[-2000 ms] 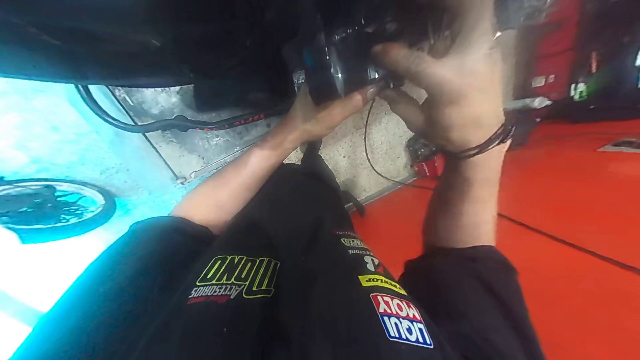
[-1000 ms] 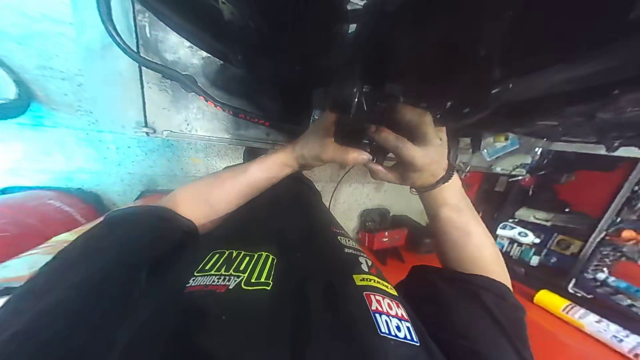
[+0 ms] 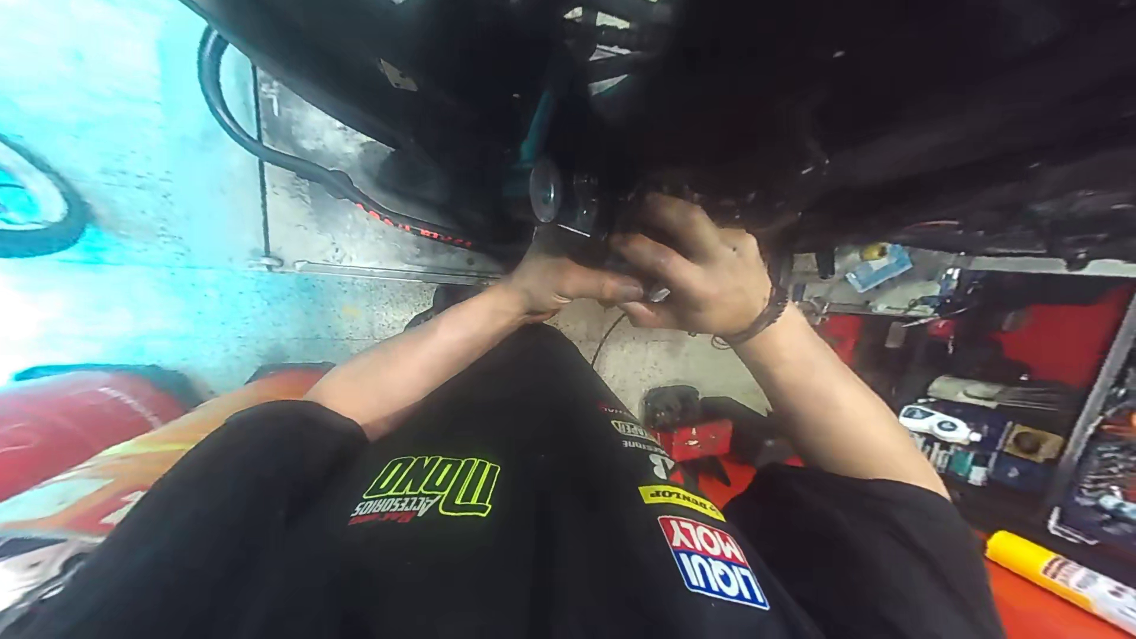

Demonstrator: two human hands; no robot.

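Both of my hands are raised to the underside of a dark machine, where shadow hides much detail. My left hand is at its lower edge, thumb pointing right towards my other hand. Close to that thumb tip, my right hand pinches a small shiny metal piece between thumb and fingers; its kind cannot be told. Just above my left hand is a round metal part. A thin dark cable hangs below the hands.
A black hose curves down at the left, with a spoked wheel beyond it. Bottles and tools crowd a red-backed shelf at the right. A yellow tube lies at lower right, and a small red box stands low behind my torso.
The view has swung, bringing the shelf and yellow tube into sight. My right hand, raised with fingers spread two seconds ago, has come down beside my left and closed around the small metal piece.
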